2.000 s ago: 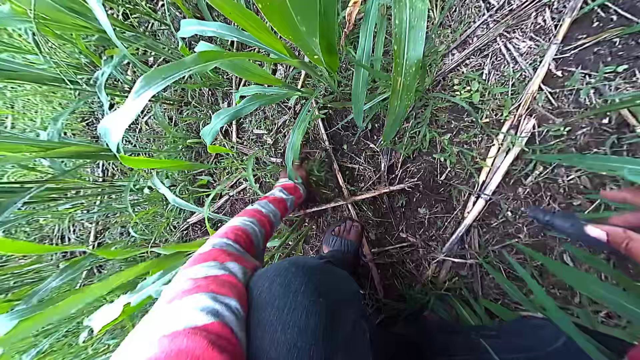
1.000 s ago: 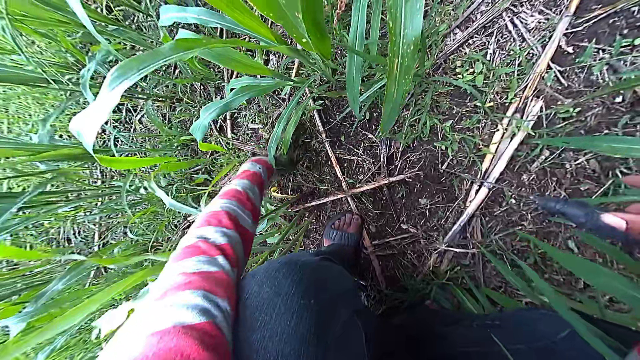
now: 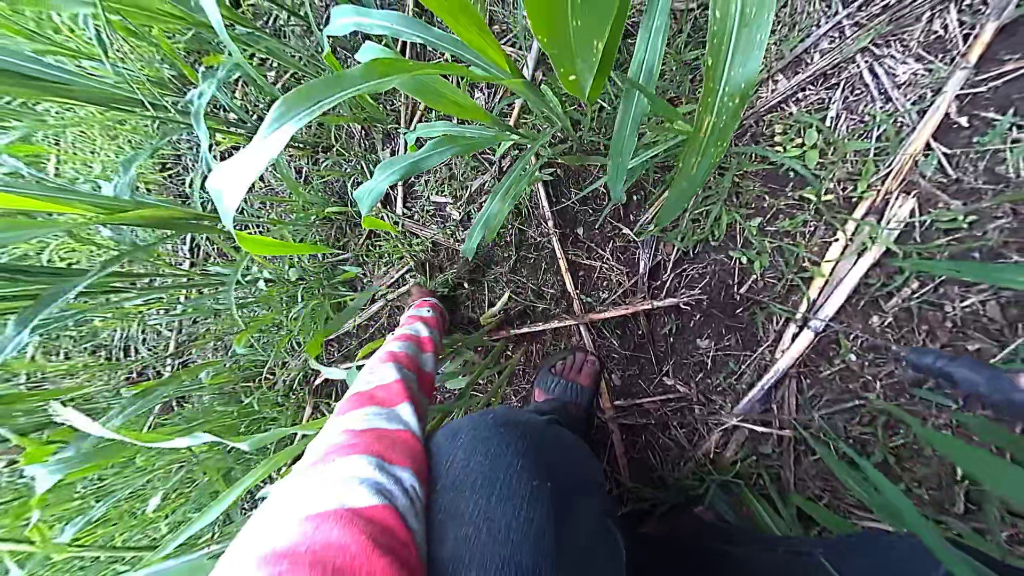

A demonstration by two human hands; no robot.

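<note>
The red-and-white striped sleeve (image 3: 384, 448) of my left arm reaches down over low weeds. Only a small part of my left hand (image 3: 420, 294) shows past the cuff, close to the soil and grass beside a maize-like plant (image 3: 552, 120); its fingers are hidden, so any hold cannot be made out. At the right edge a dark, tapered tool (image 3: 960, 378) points leftward above the ground. My right hand is out of the picture.
My sandaled foot (image 3: 570, 380) stands by crossed dry stalks (image 3: 600, 316). A thicker dry stalk (image 3: 840, 272) lies diagonally at the right. Dense grass (image 3: 120, 320) fills the left, and long green leaves (image 3: 944, 472) hang at lower right.
My left hand has moved leftward, away from the plant's base. The dark tool has shifted right, and the fingers seen around it earlier have left the view.
</note>
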